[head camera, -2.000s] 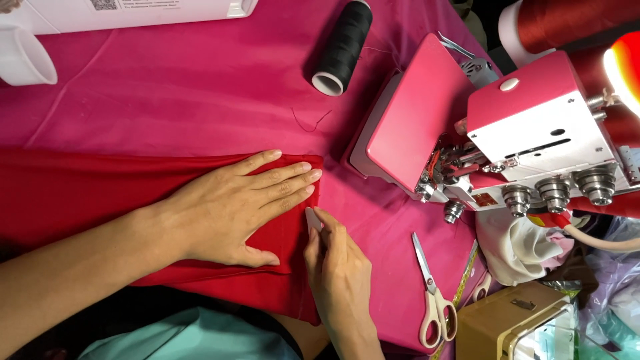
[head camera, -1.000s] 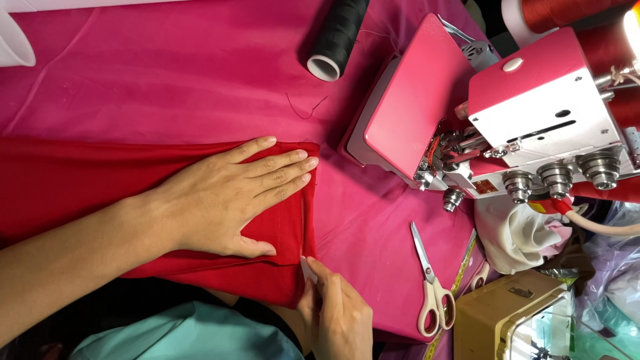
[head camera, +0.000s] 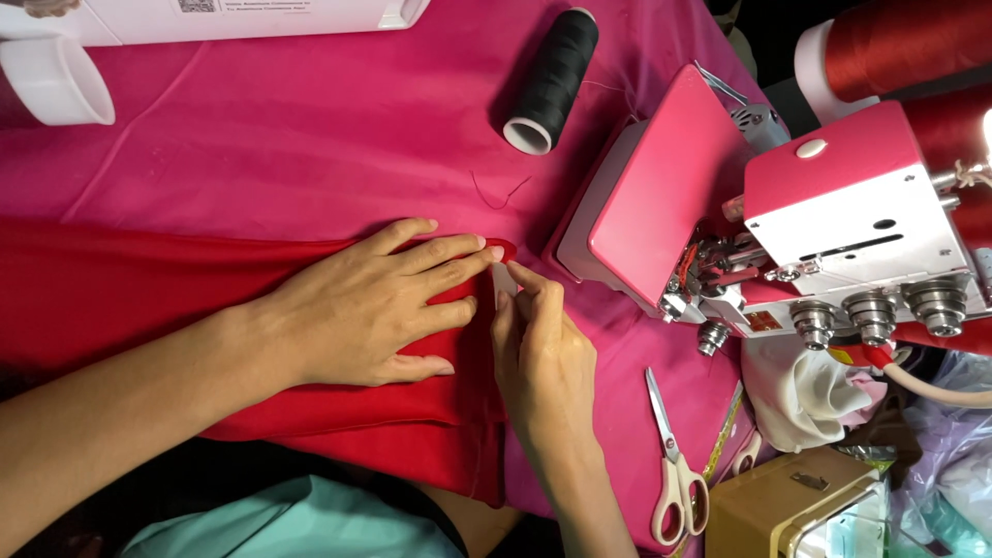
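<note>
Red fabric (head camera: 155, 287) lies folded across the pink table cover, running from the left edge to the middle of the head view. My left hand (head camera: 372, 302) rests flat on it with fingers spread, its fingertips near the fabric's right end. My right hand (head camera: 542, 333) is at that right edge, holding a small flat white piece, perhaps tailor's chalk (head camera: 504, 280), between thumb and fingers against the fabric. Part of this piece is hidden by the fingers. White-handled scissors (head camera: 676, 473) lie to the right of my right hand.
A pink and white overlock sewing machine (head camera: 837, 194) stands at the right, its cover open. Above are a black thread cone (head camera: 554, 81) and a white machine (head camera: 232, 19). A yellow tape measure (head camera: 725, 434), a tan box (head camera: 790, 496) and cream cloth (head camera: 798, 395) sit at lower right.
My right hand has moved up along the fabric's right edge, with the white piece in its fingers. My left hand stays spread on the fabric.
</note>
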